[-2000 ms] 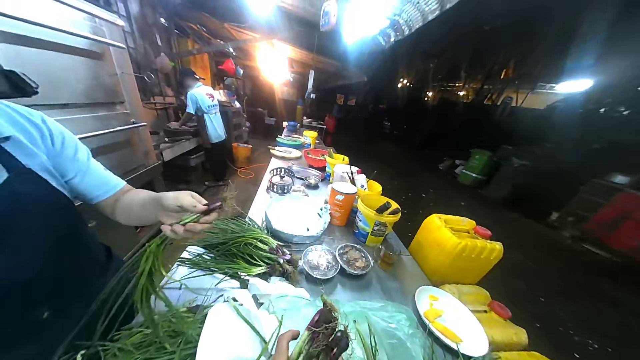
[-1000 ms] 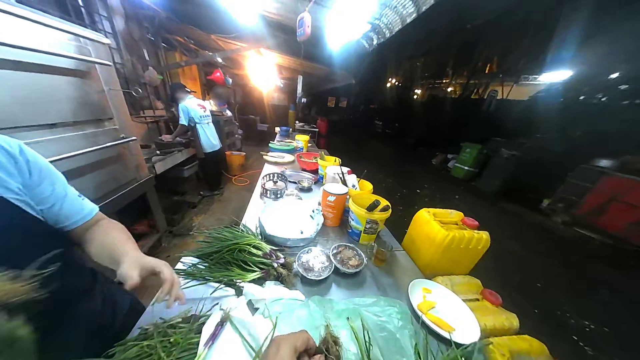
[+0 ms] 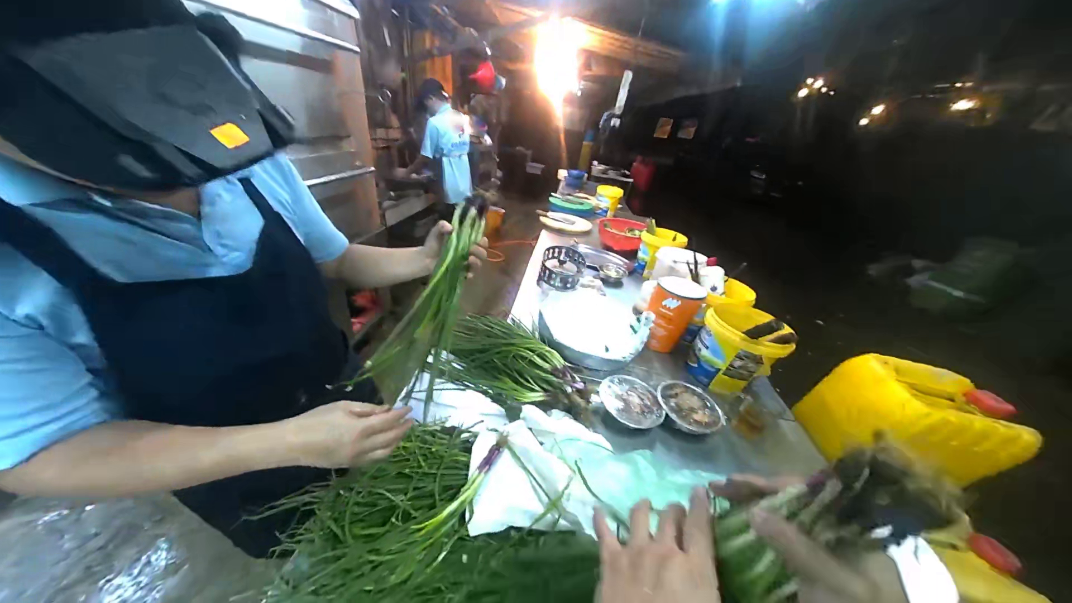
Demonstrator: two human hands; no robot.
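Observation:
My left hand [image 3: 657,548] is at the bottom edge with its fingers spread, beside a pile of long green onion leaves [image 3: 402,502]; its palm is hidden. To its right, my right hand [image 3: 808,544] is closed around a blurred bunch of spring onions [image 3: 754,536], whose dark, rooty ends point up and right. A loose purple-based spring onion [image 3: 477,473] lies on white sheeting [image 3: 515,494]. Another rooted bunch [image 3: 511,360] rests farther up the table. At left, a co-worker's hands [image 3: 352,431] hold a spring onion bunch [image 3: 444,276] upright.
Two foil bowls [image 3: 632,402] stand beyond green plastic film [image 3: 662,477]. Behind them are a large round tray [image 3: 590,327], an orange tub [image 3: 672,314] and yellow buckets [image 3: 737,347]. A yellow jerrycan [image 3: 904,410] is at the right. Another person [image 3: 448,146] stands farther back.
The co-worker's visible hand looked empty one second ago; the co-worker now holds up a spring onion bunch. Both my hands are now in view. The view has shifted.

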